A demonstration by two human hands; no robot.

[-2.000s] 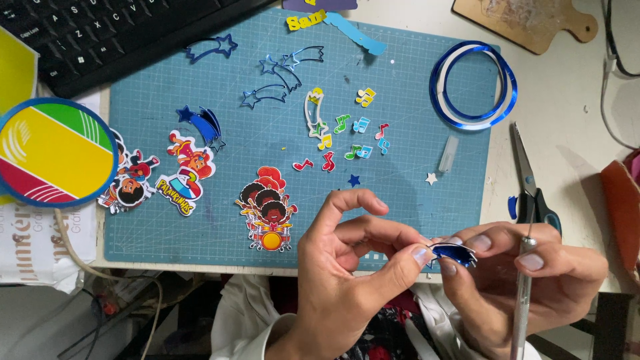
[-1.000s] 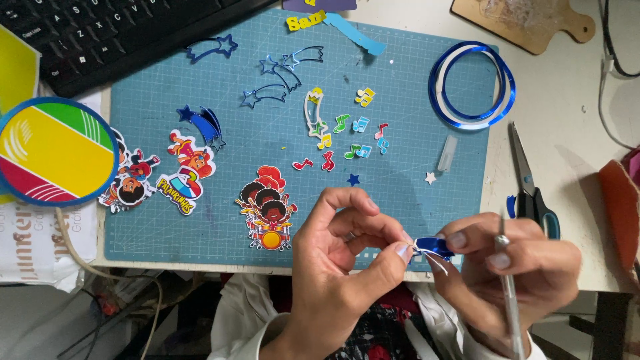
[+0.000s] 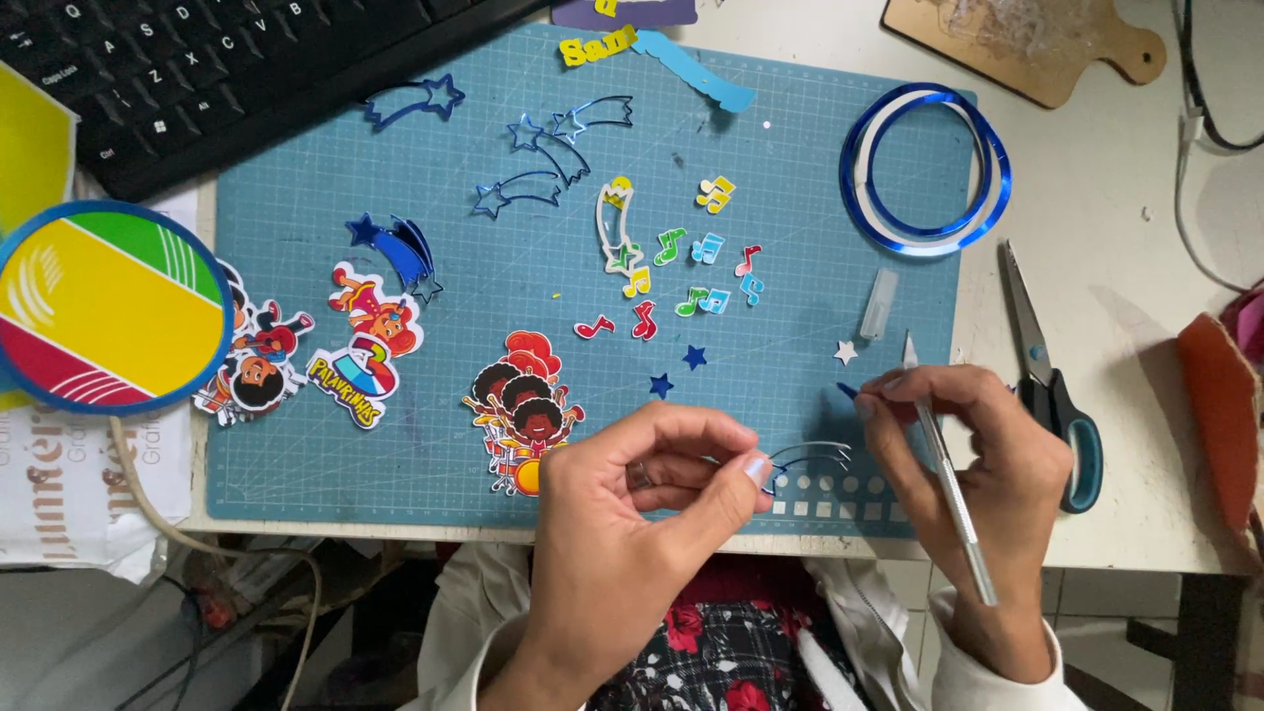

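Note:
My left hand (image 3: pixel 652 494) pinches a thin shooting-star outline of shiny blue paper (image 3: pixel 810 449) by its star end, over the lower edge of the blue cutting mat (image 3: pixel 444 296). To its right, my right hand (image 3: pixel 973 454) holds a craft knife (image 3: pixel 943 474), blade pointing up and away, and a small blue paper piece (image 3: pixel 846 391) at the fingertips. Two small blue stars (image 3: pixel 695 357) lie just beyond my left hand. Several blue star outlines (image 3: pixel 533 188) lie further up the mat, with a stack of filled blue shooting stars (image 3: pixel 400 252) at left.
Paper music notes (image 3: pixel 671 246) and cartoon cutouts (image 3: pixel 523 415) lie on the mat. Blue-rimmed rings (image 3: pixel 997 178), a clear plastic cap (image 3: pixel 878 304) and a white star (image 3: pixel 845 353) are at right, with scissors (image 3: pixel 1047 385) beyond the mat's edge. A keyboard (image 3: pixel 197 89) stands upper left.
My hands have moved apart. The blue piece both held is now an open outline in my left hand and a small piece in my right. A second small blue star shows on the mat.

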